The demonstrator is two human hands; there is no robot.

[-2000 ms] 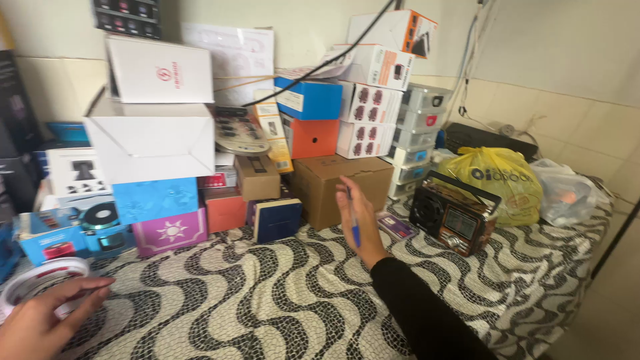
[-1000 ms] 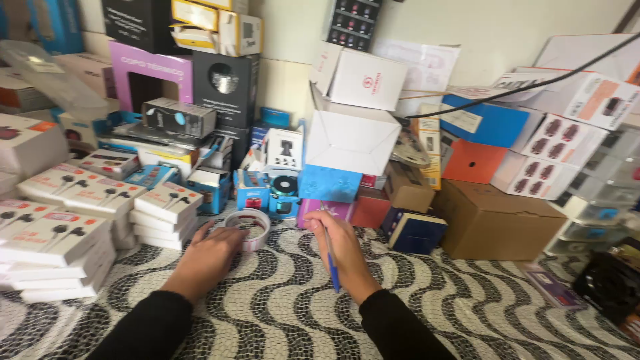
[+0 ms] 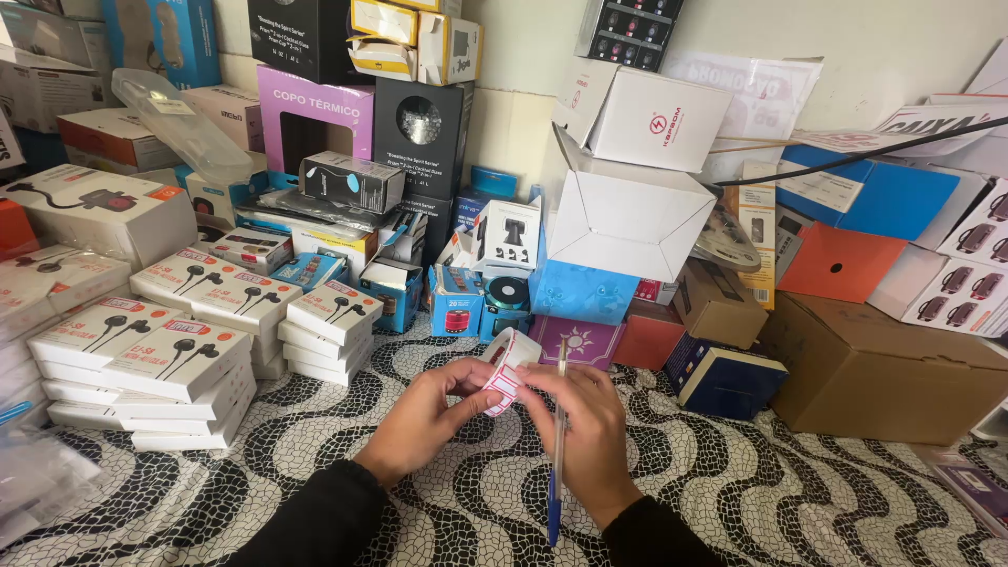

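A roll of white stickers with red borders (image 3: 512, 364) is held up at the centre, above the patterned tablecloth. My left hand (image 3: 429, 413) grips the roll from its left side, thumb on the outer face. At the roll's right, my right hand (image 3: 583, 429) touches the stickers with its thumb and index finger. A clear ballpoint pen with a blue cap (image 3: 555, 488) is tucked between the fingers of that hand, the cap pointing down toward me. Past the roll stands a purple box with a white sun print (image 3: 576, 340).
Stacks of white earphone boxes (image 3: 181, 354) are on the left. Behind my hands, a large white carton (image 3: 626, 216) tops a blue box (image 3: 583, 291). A brown cardboard box (image 3: 882, 378) and a dark blue box (image 3: 724, 378) stand at right. A black cable (image 3: 858, 157) crosses above them.
One second ago the roll lay on the cloth under my left hand; now it is raised between both hands. My right hand has come to it, the pen still in its fingers. The view has swung left.
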